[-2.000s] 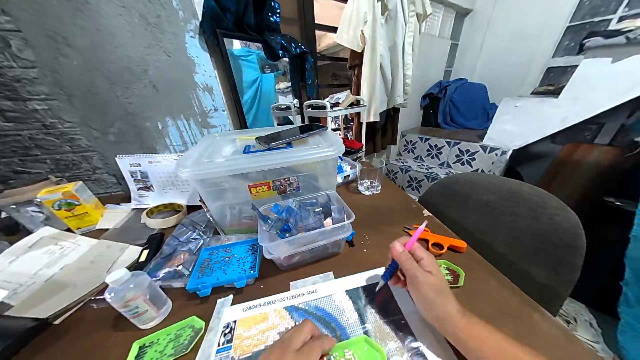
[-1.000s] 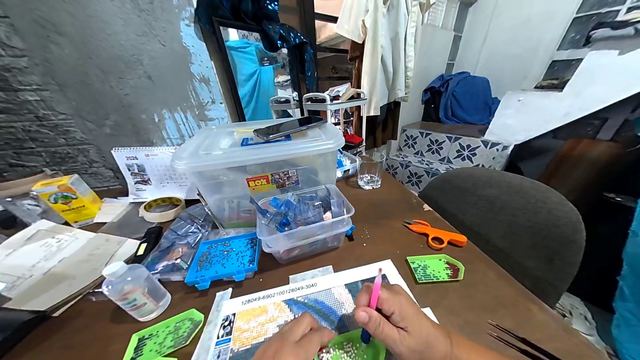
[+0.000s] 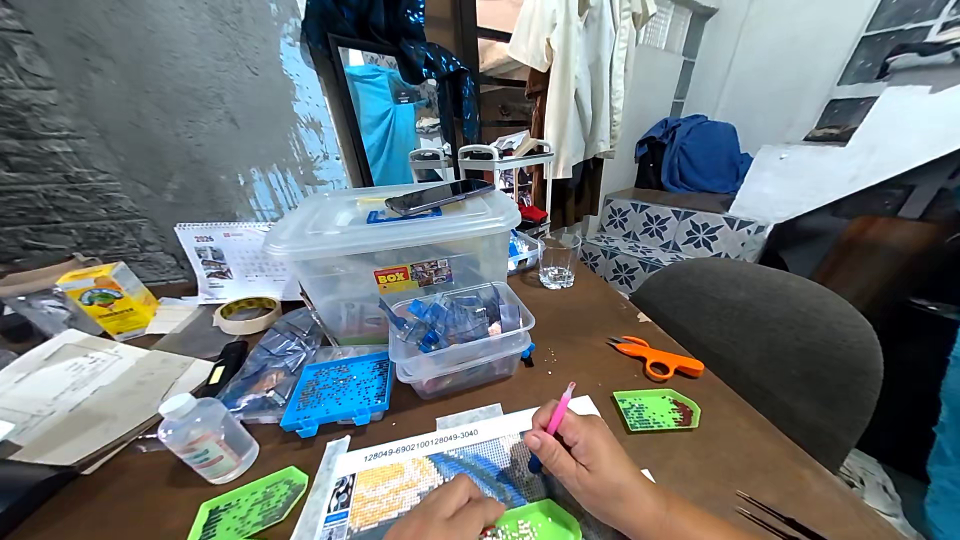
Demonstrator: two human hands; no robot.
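Note:
My right hand [image 3: 581,457] grips a pink and blue diamond-painting pen [image 3: 559,409] upright over the right part of a diamond painting canvas [image 3: 397,480]. Its lower tip is hidden or too small to make out. My left hand [image 3: 450,510] lies at the canvas's lower edge, beside a green tray [image 3: 536,521] of pale beads; its fingertips meet the tray's left side, and whether they grip it cannot be told. Another green tray [image 3: 251,504] with dark beads is left of the canvas, and a third green tray [image 3: 657,410] with beads is to the right.
Orange-handled thread snips [image 3: 660,358] and dark tweezers [image 3: 780,517] lie on the right. Behind the canvas stand a blue bead tray [image 3: 339,388], a small clear tub [image 3: 461,337] of bags and a large lidded box [image 3: 397,255]. A plastic bottle [image 3: 208,439] stands left, a glass [image 3: 559,262] farther back.
From over the green tray a second ago, my right hand has moved up and right with the pen, back over the canvas. My left hand stays near that tray.

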